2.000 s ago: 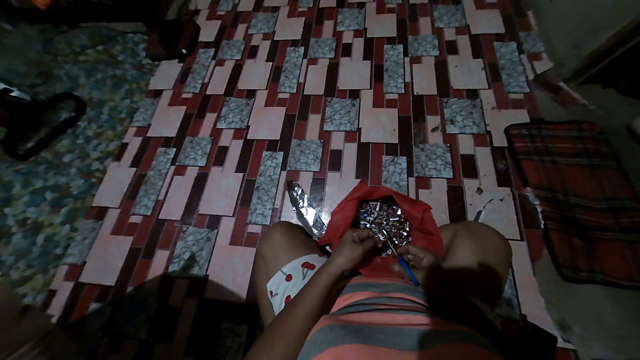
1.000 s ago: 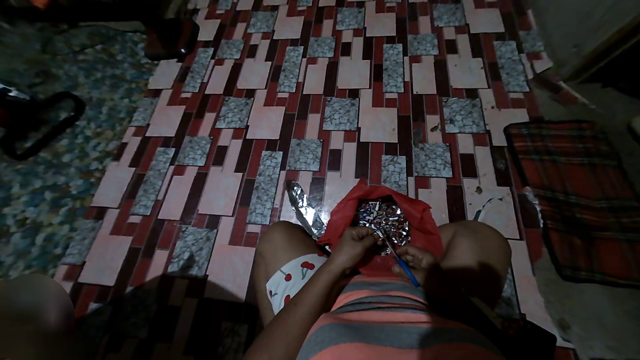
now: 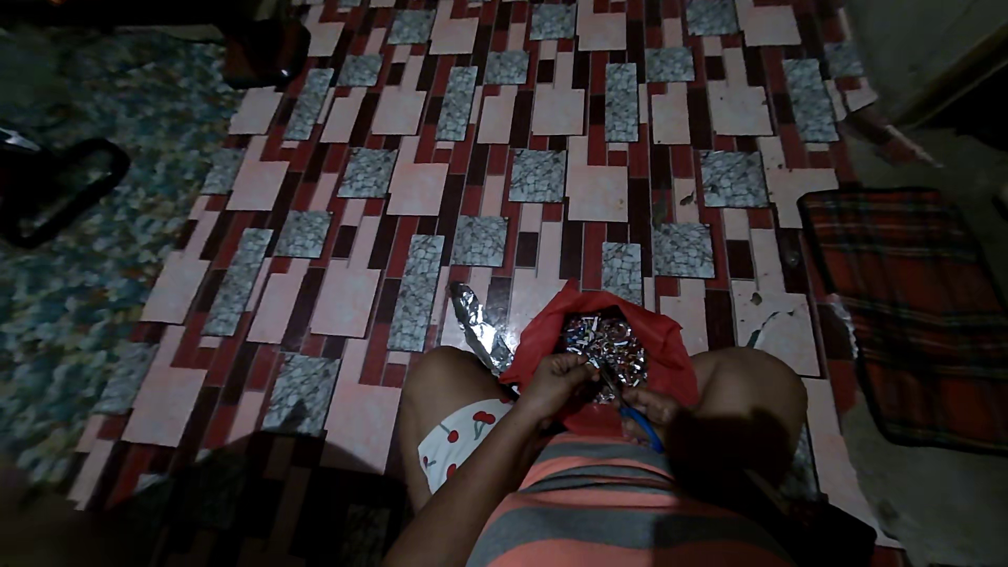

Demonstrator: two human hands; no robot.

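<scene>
A red bag [image 3: 669, 342] stands open between my knees, holding many small shiny cut pieces [image 3: 618, 340]. My right hand [image 3: 652, 409] holds blue-handled scissors [image 3: 642, 425], whose blades point up and left over the bag's mouth. At the left side of the opening, my left hand [image 3: 565, 379] pinches a small shiny strip, probably foil, close to the blade tips. The strip is too small to make out exactly. Crumpled silver foil [image 3: 476, 327] lies on the floor left of the bag, near my left knee.
Patterned floor covering [image 3: 425, 189] in red, pink and grey spreads around me. A plaid mat [image 3: 913, 307] lies at the right. At the far left are a black looped object [image 3: 118, 161] and a pebble-patterned floor covering [image 3: 173, 118].
</scene>
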